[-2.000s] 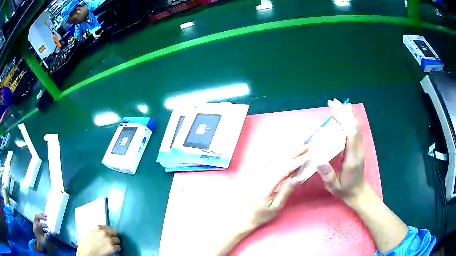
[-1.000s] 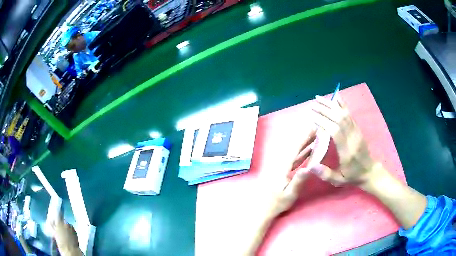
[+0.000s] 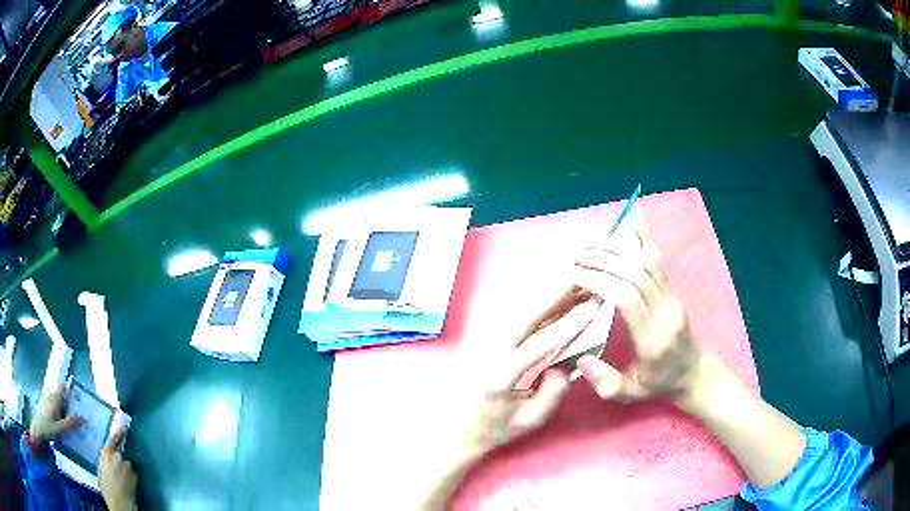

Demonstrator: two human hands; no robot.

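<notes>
A white carton with a blue edge (image 3: 589,324) is held between my two hands above the pink-red mat (image 3: 688,259). It is mostly hidden by the fingers, and a thin blue edge sticks up past my right fingertips. My left hand (image 3: 524,394) is at its lower left side, overexposed and partly blurred. My right hand (image 3: 649,329) lies along its right side, thumb at the lower end. The carton's near end looks open, but its inside cannot be made out.
A stack of flat printed cartons (image 3: 424,269) overlaps the mat's left edge. A closed retail box (image 3: 237,309) stands left of it. Another box (image 3: 838,80) lies behind the bench scale (image 3: 878,160) at right. A neighbour's hands hold a dark-faced item (image 3: 90,424) at far left.
The view has shifted. The carton has bowed open between my hands, showing a gap at its near end. The neighbour's hands at far left now hold a dark-faced item.
</notes>
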